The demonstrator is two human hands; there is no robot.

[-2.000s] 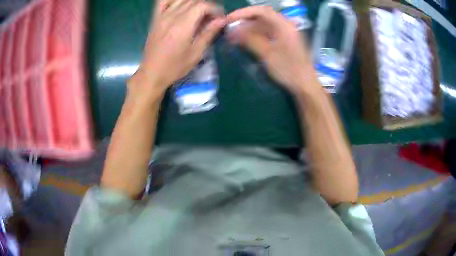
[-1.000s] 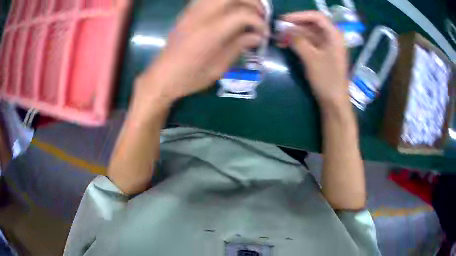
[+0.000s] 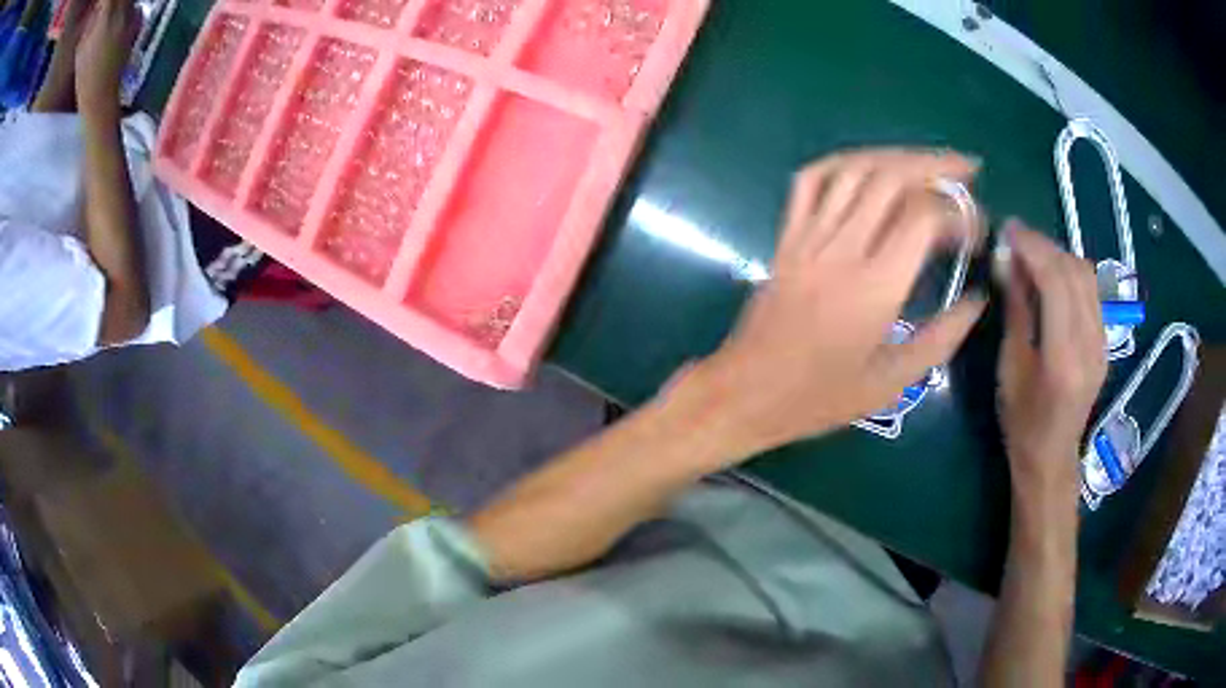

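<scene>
A white-silver loop frame (image 3: 964, 264) with a blue strip lies on the green bench in front of me, its base end towards me. My left hand (image 3: 840, 303) is over its left side and covers part of it. The thumb and fingers are spread around the loop, blurred; whether they grip it cannot be told. My right hand (image 3: 1051, 343) is just right of the loop's rounded end, fingers bent together. A small white fitting (image 3: 1002, 251) shows at its fingertips, blurred.
A pink compartment tray (image 3: 612, 202) with tiny shiny parts is at left. Two more loop units (image 3: 1129, 249) lie at right, beside a cardboard box (image 3: 1176, 518) of white fittings. Another person's arm (image 3: 114, 215) is at far left.
The view has swung left, so more of the pink tray and another person show. My left hand is now more spread over the loop; my right hand stays close to the loop's end.
</scene>
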